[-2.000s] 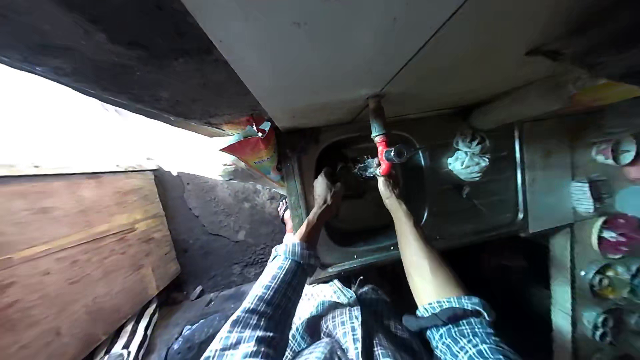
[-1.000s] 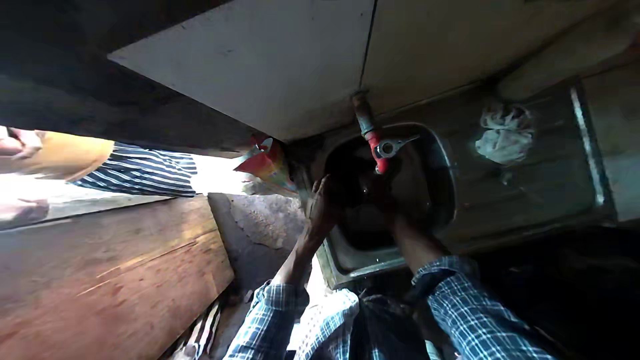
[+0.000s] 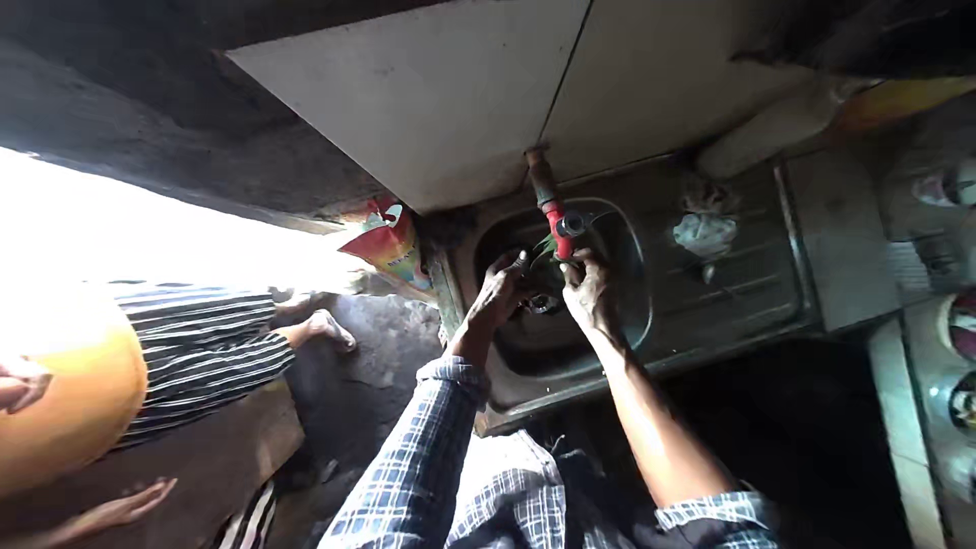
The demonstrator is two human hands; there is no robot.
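Note:
A red-bodied tap (image 3: 560,229) on a metal pipe juts over the basin of a steel sink (image 3: 640,335). Green leaves (image 3: 546,248) show at the tap's mouth, between my two hands. My left hand (image 3: 499,290) is over the left side of the basin, fingers curled at a dark, unclear item. On the other side, my right hand (image 3: 591,290) has its fingertips just below the spout, by the leaves; whether it grips them is unclear. Shadow hides the basin's bottom.
A colourful plastic packet (image 3: 393,248) stands left of the sink. A crumpled whitish plastic bag (image 3: 705,232) lies on the drainboard. Bowls (image 3: 962,324) are at the far right. A person in striped trousers (image 3: 206,335) is at the left, near a wooden board (image 3: 252,442).
The person at the left now shows more fully, with a foot and hand in view. My right hand has risen from low in the basin to the spout. Green leaves are now visible.

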